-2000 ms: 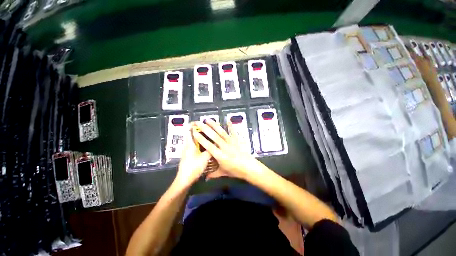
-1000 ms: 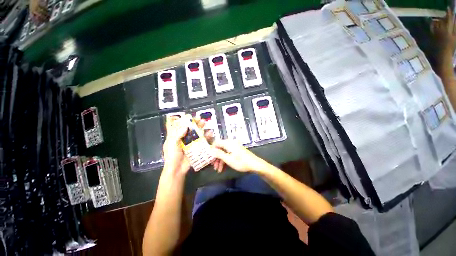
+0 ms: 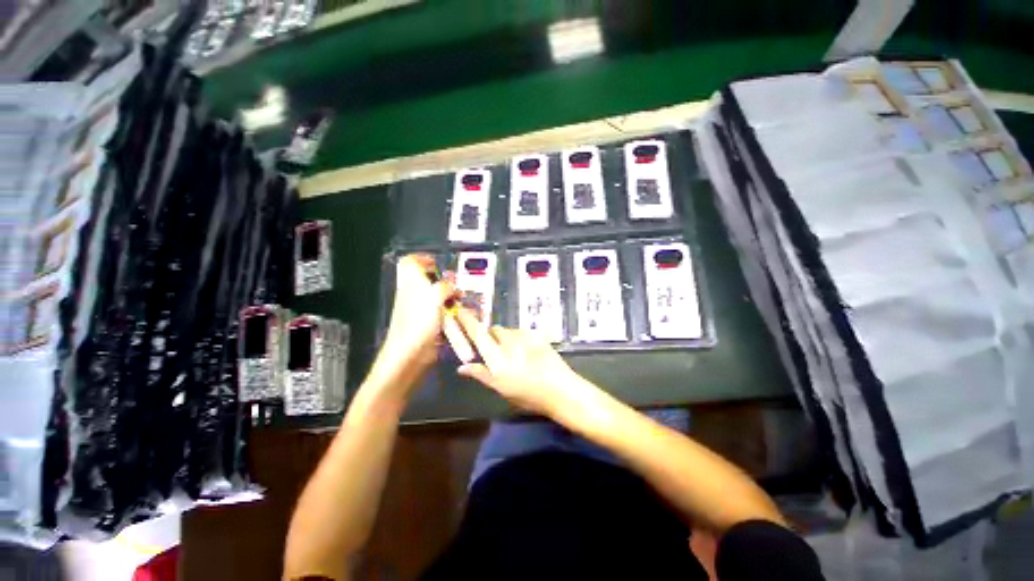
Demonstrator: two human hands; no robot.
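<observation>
My left hand (image 3: 415, 304) and my right hand (image 3: 516, 365) hold an assembled phone (image 3: 456, 329) between them, over the lower left part of the clear blister tray. The phone is tilted nearly edge-on, with a yellow edge at its top; its face is mostly hidden by my fingers. The blister tray (image 3: 544, 350) holds two rows of white phones lying back side up, such as this phone back (image 3: 671, 297) at the lower right. My left hand and forearm cover part of the lower left pocket.
Waiting phone bodies (image 3: 314, 369) lean upright at the left, and one lies behind them (image 3: 313, 259). A tall black-edged tray stack (image 3: 159, 295) stands far left. A foam sheet (image 3: 839, 238) covers the housing tray stack at right, with yellow frames on it. A green conveyor belt (image 3: 454, 97) runs behind.
The view has swung left, showing more of the left stack. The phone, lying face up in my hands a second ago, is now turned nearly edge-on. The other worker's arm at right has left the view.
</observation>
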